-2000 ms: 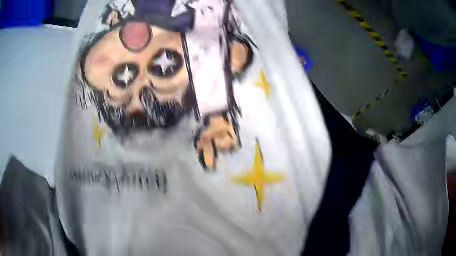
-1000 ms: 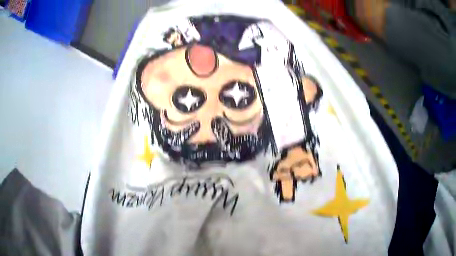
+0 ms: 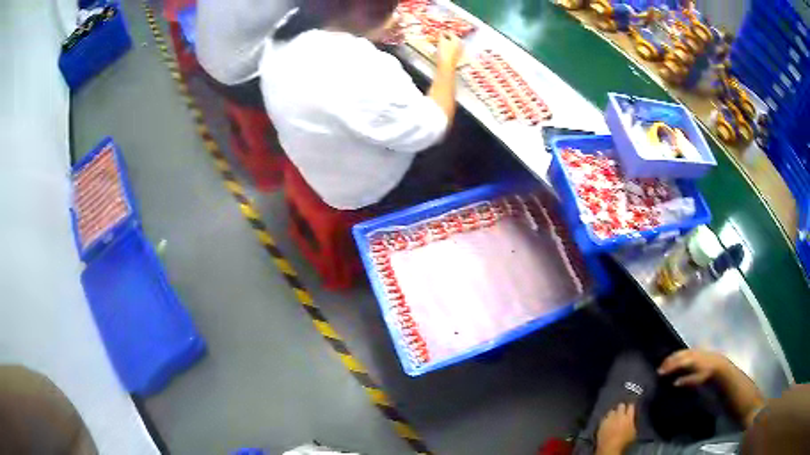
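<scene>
No hand of mine is clearly seen. A blurred brown rounded shape [image 3: 35,416] at the lower left edge and another [image 3: 782,427] at the lower right edge are cut off and very near the camera; they may be my hands, but I cannot tell. A blue crate [image 3: 511,333] is in the middle, with red-and-white small parts [image 3: 401,307] in rows along its sides and a bare pale liner [image 3: 480,275] inside. A smaller blue crate [image 3: 582,209] at its upper right holds a loose heap of red-and-white parts [image 3: 613,195].
Seated workers [image 3: 346,115] on red stools [image 3: 320,231] line the bench [image 3: 746,329]. Another person's hands [image 3: 697,366] show lower right. A small box [image 3: 662,133] and bottle [image 3: 679,267] are near. Left, blue crates [image 3: 142,311] lie beyond striped tape [image 3: 293,284].
The view has swung up from my white printed shirt to the floor, crates and bench. The brown shapes at the lower corners now show. No crate handling is visible.
</scene>
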